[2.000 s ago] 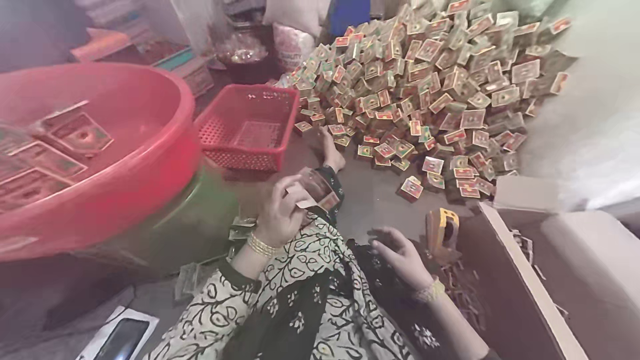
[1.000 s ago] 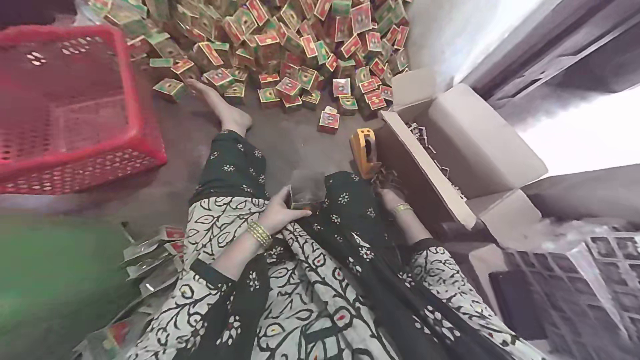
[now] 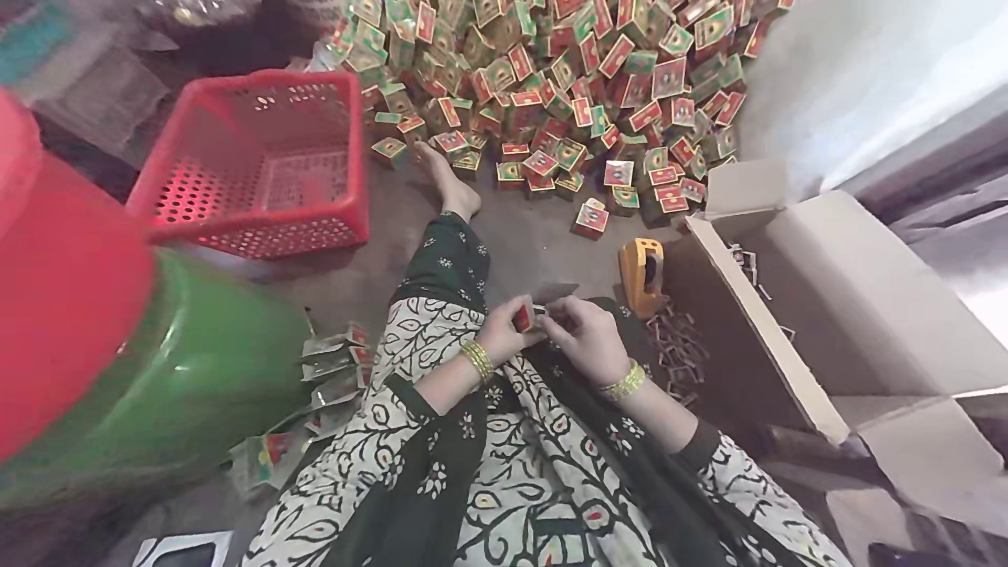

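Over my lap, my left hand (image 3: 506, 328) grips a small red printed carton (image 3: 524, 316), its side toward the camera. My right hand (image 3: 584, 337) meets it from the right, with fingertips at the carton's edge and a dark flap or sheet above them. What exactly the right fingers pinch is too small to tell. On the floor beyond, one small red and green carton (image 3: 590, 219) stands near a large heap of similar cartons (image 3: 543, 110). A yellow tape dispenser (image 3: 643, 276) is right of my hands, beside a pile of small dark pieces (image 3: 679, 350).
A red plastic basket (image 3: 358, 157) stands ahead on the left. Nearer are a red tub (image 3: 63, 291) and a green container (image 3: 213, 354). Flat packets (image 3: 335, 370) lie left of my leg. An open cardboard box (image 3: 768, 331) is at the right. My bare foot (image 3: 450, 185) extends toward the heap.
My right hand has come from the right, near the tape dispenser, to meet my left hand at the small carton. The view has swung noticeably.
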